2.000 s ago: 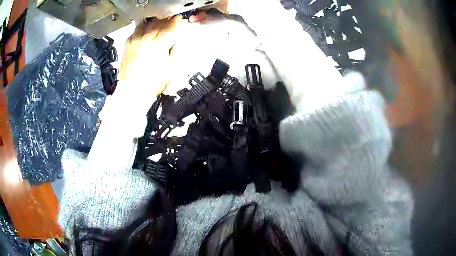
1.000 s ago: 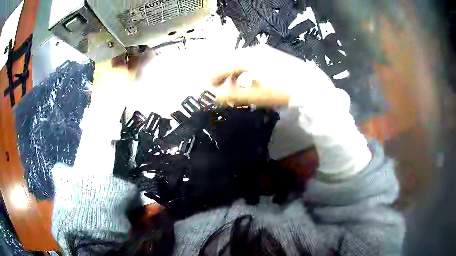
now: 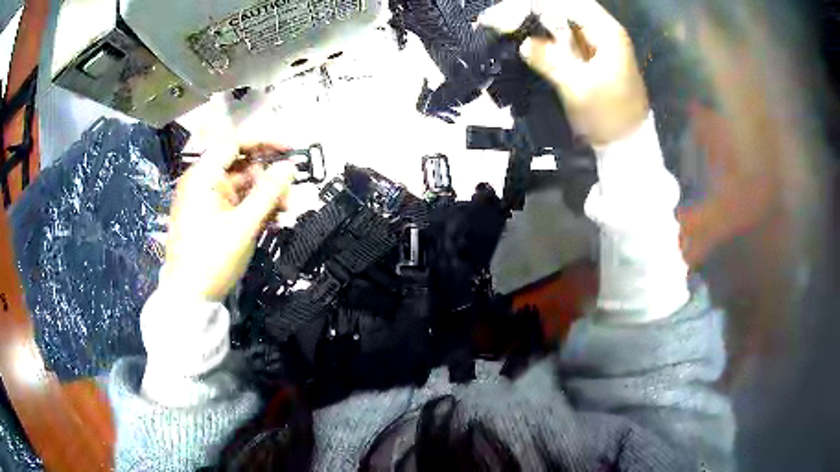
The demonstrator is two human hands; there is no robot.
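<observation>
My left hand [image 3: 221, 207] is in front of the sewing machine, its fingers closed on a black plastic buckle [image 3: 313, 163] whose open frame sticks out to the right. My right hand [image 3: 589, 69] is at the upper right, over the loose cut webbing [image 3: 451, 37]. Dark webbing lies at its fingers; whether it grips a piece cannot be told. A heap of black buckle straps [image 3: 345, 249] lies between my forearms, close to my body, with several plastic ends pointing up.
The pale grey-green sewing machine [image 3: 212, 55] with a caution label stands at the top left. A crinkled dark blue plastic bag [image 3: 87, 249] lies at the left. Orange-brown surfaces show at both sides.
My right hand has moved from beside the strap heap up and right to the loose webbing. My left hand has come back from the machine and now shows a buckle.
</observation>
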